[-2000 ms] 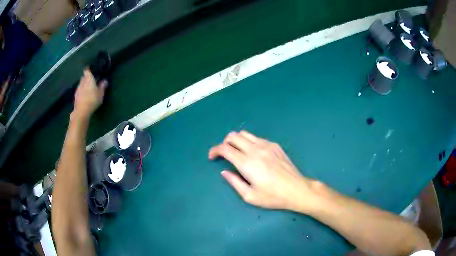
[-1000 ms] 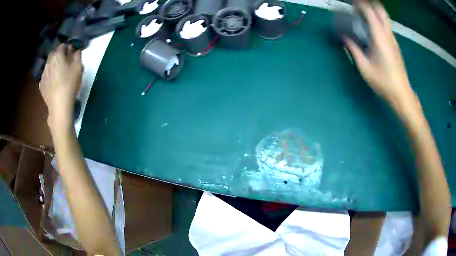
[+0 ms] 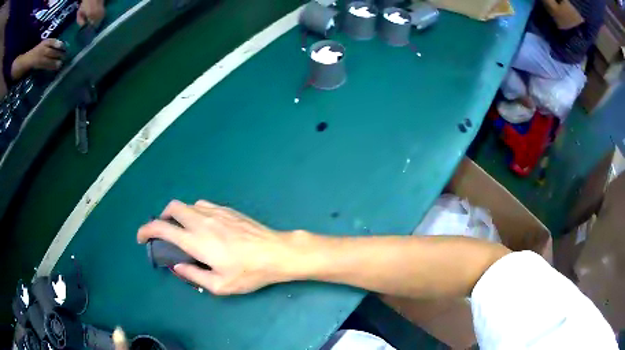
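Note:
My right hand (image 3: 223, 249) is closed around a dark grey fan housing (image 3: 163, 254), at or just above the green bench; the palm and fingers hide much of it. A bit of red wire shows below the fingers. Of my left hand only a fingertip (image 3: 120, 339) shows at the bottom edge, beside a grey cylinder (image 3: 147, 343); the rest is cut off. Several fan housings (image 3: 63, 329) cluster at the lower left, some with white jagged pieces inside. Another open housing (image 3: 328, 70) stands upright near the top, its lead trailing left.
More housings (image 3: 361, 22) stand at the bench's far end. A dark handle body (image 3: 82, 123) lies on the curved conveyor, edged by a pale strip (image 3: 140, 140). Other workers (image 3: 41, 41) are at upper left and upper right. An open cardboard box (image 3: 510, 212) with whitish plastic sits below the bench edge.
The view has swung along the bench. My right hand holds a housing nearer the cluster. My left hand, earlier at the dark handle pile, is now mostly out of the picture.

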